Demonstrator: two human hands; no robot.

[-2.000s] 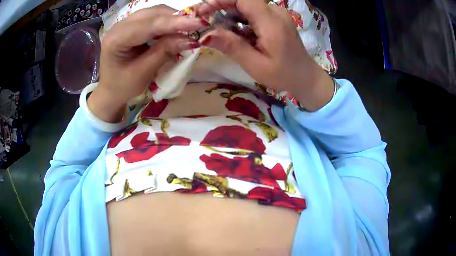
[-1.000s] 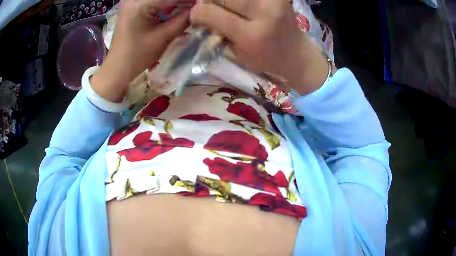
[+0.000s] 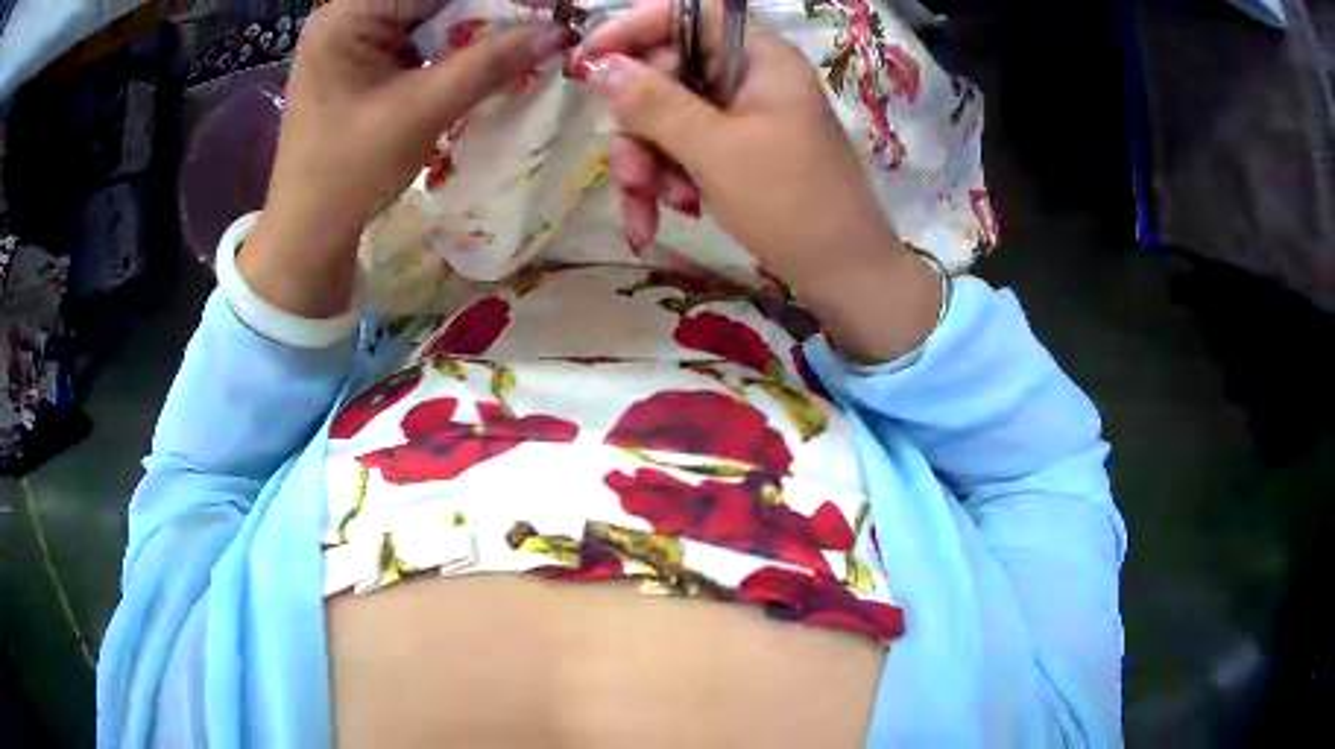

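Observation:
A thin cream-white floral garment piece (image 3: 527,190) with small red-pink flowers lies bunched on the lap and hangs below my fingers. My left hand (image 3: 403,110), cut off by the top edge, pinches the cloth between thumb and fingers. My right hand (image 3: 732,147) has its thumb and index fingertips close to my left fingertips at the cloth. Grey metal scissors (image 3: 712,44) sit in my right hand, their loops showing above the palm at the top edge. Any thread or needle is too small to tell.
A round translucent pinkish tub (image 3: 232,161) and dark patterned items (image 3: 234,49) are at the left. A dark grey-brown sheet (image 3: 1237,132) with a blue edge is at the right. The dark green floor (image 3: 1186,483) shows on both sides.
The scissors, blurred below my right hand one second ago, now stand up at its palm. My right hand has come lower, its fingers spread more, and more garment shows between and beside my hands.

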